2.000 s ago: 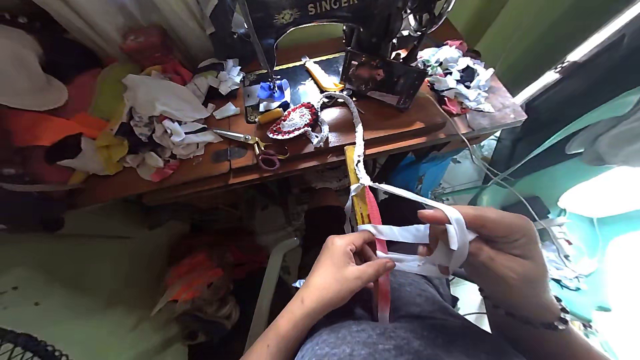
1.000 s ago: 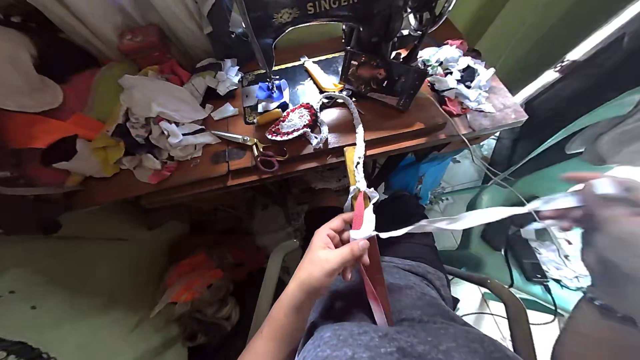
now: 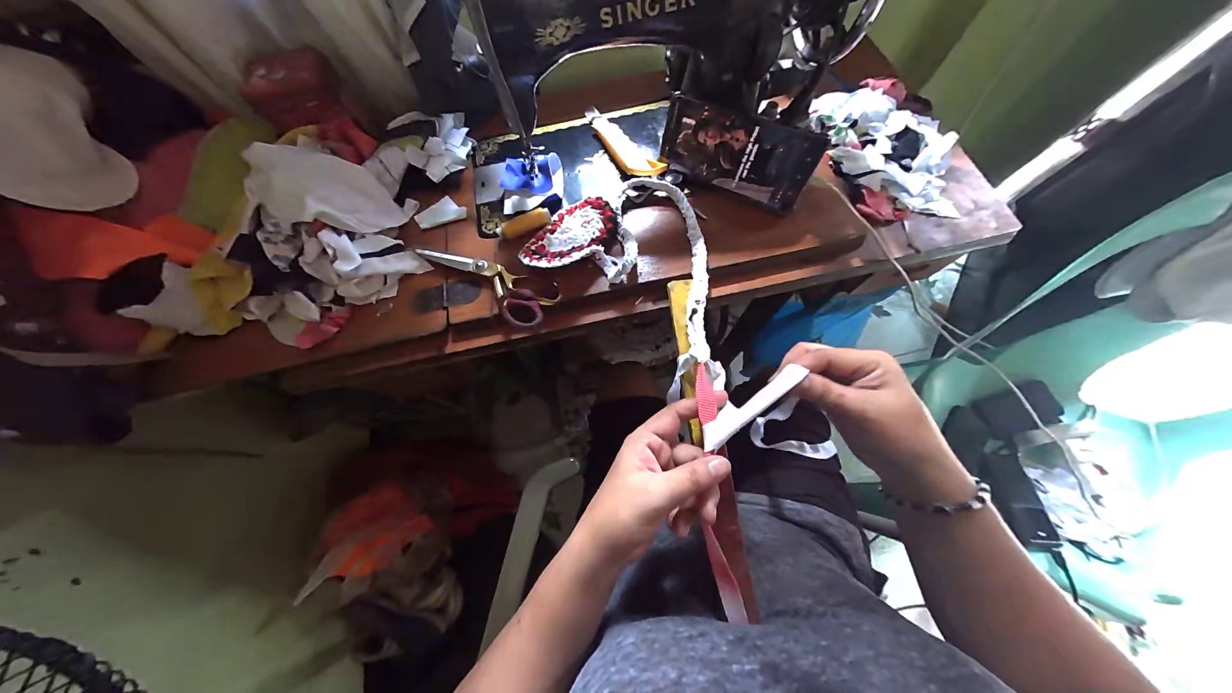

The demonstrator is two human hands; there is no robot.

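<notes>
My left hand (image 3: 664, 472) pinches the lower end of a white fabric strip (image 3: 756, 409) against a pink ribbed strip (image 3: 706, 397). The strip's upper end is between the thumb and fingers of my right hand (image 3: 857, 399), and a loose white loop hangs below it. A white braided cord (image 3: 695, 250) runs from there up over the table edge to a red and white coiled oval piece (image 3: 573, 233). Behind the cord's lower part stands a yellow flat bar (image 3: 681, 318), its lower stretch partly hidden by my fingers.
A black Singer sewing machine (image 3: 616, 43) stands on the wooden table (image 3: 770, 258). Scissors (image 3: 496, 279) lie near its front edge. Fabric scraps are heaped at left (image 3: 318, 192) and right (image 3: 895, 144). A yellow-handled tool (image 3: 626, 144) lies beside a dark picture box (image 3: 741, 154).
My right hand has come back from the far right to near my left hand. The white strip, stretched out long a second ago, now spans a short gap between both hands.
</notes>
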